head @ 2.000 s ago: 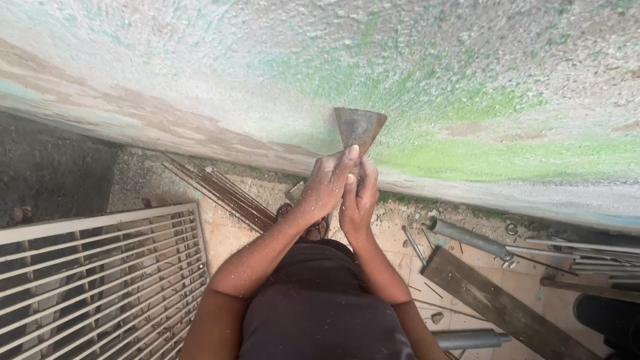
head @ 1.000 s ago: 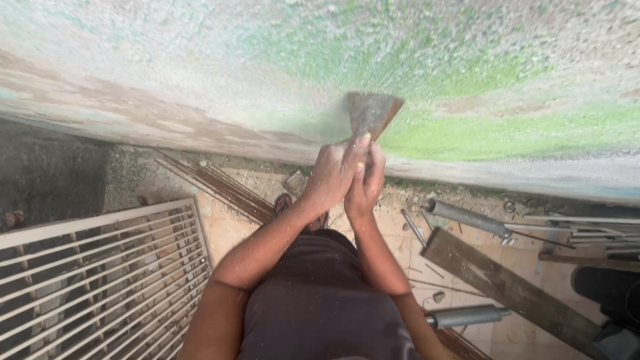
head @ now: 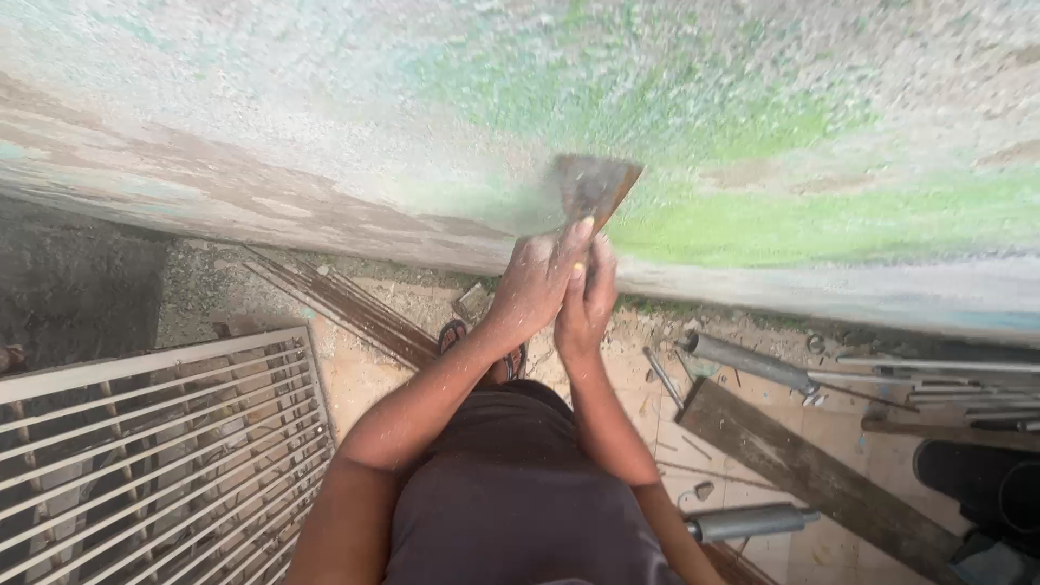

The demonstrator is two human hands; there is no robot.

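Observation:
A wide metal scraper (head: 597,185) with a rusty blade lies against the rough wall (head: 487,97), which shows worn green, white and brown paint. My left hand (head: 535,280) is closed around the scraper's lower part, a finger stretched up along the blade. Close beside it, my right hand (head: 588,305) grips from the right side. The fingers hide the handle. Pale dust speckles both hands and forearms.
A white metal grille (head: 162,357) stands at the lower left. Thin rusty rods (head: 349,309) lie near my sandalled feet. On the right are a wooden plank (head: 812,479), metal cylinders (head: 751,522), pipes (head: 910,366) and a black object (head: 967,479).
Both hands and the scraper have shifted slightly right along the wall since the earliest frame. The blade has tilted to the right. Both hands keep their hold.

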